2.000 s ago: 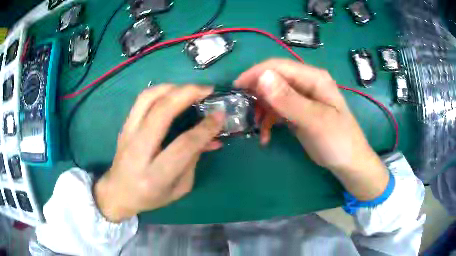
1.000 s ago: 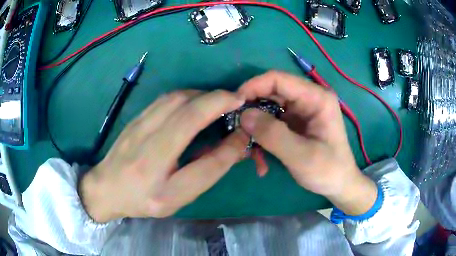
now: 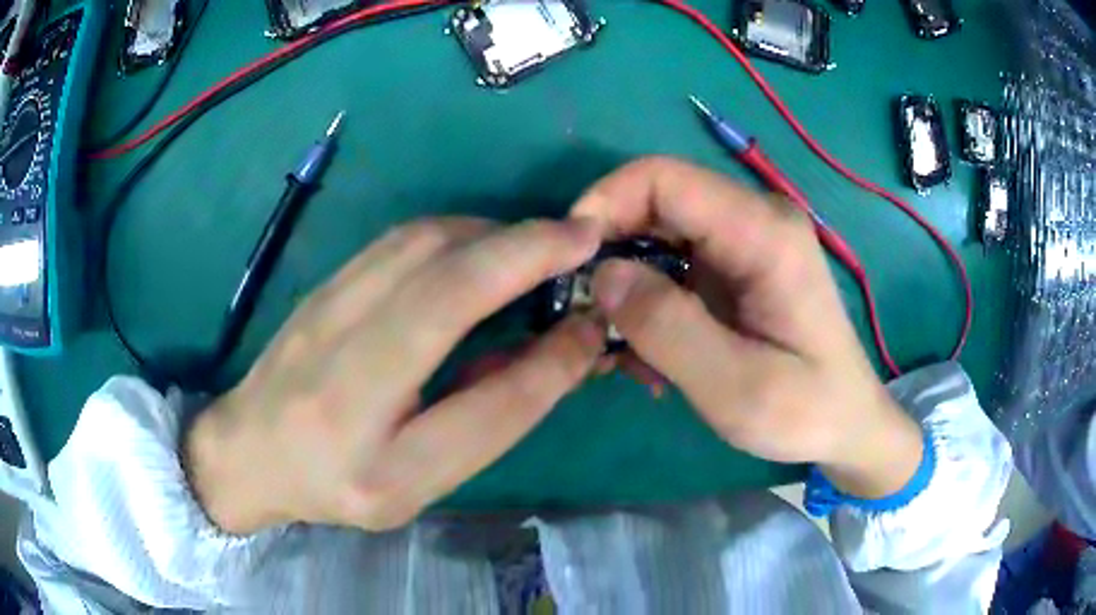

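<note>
A small electronic module (image 3: pixel 579 292) with a dark rim is held between both hands above the green mat, at the middle. The fingers cover most of it. My left hand (image 3: pixel 385 372) grips its left side with thumb and fingers. My right hand (image 3: pixel 745 324) grips its right side, the thumb pressed on its face. A black test probe (image 3: pixel 273 240) lies on the mat to the left of the module, tip up. A red test probe (image 3: pixel 775 180) lies to the right, partly behind my right hand.
A teal multimeter (image 3: pixel 42 180) stands at the left edge. Several modules lie along the far side, one (image 3: pixel 523 39) at the centre. Smaller ones (image 3: pixel 923 142) lie at the right, beside clear blister trays (image 3: pixel 1046 252). A red test lead (image 3: pixel 889 198) curves across the mat.
The module has gone from lying visible between spread fingers to being mostly covered by both hands. The two probes have come into view. Since one second ago the view has shifted only slightly.
</note>
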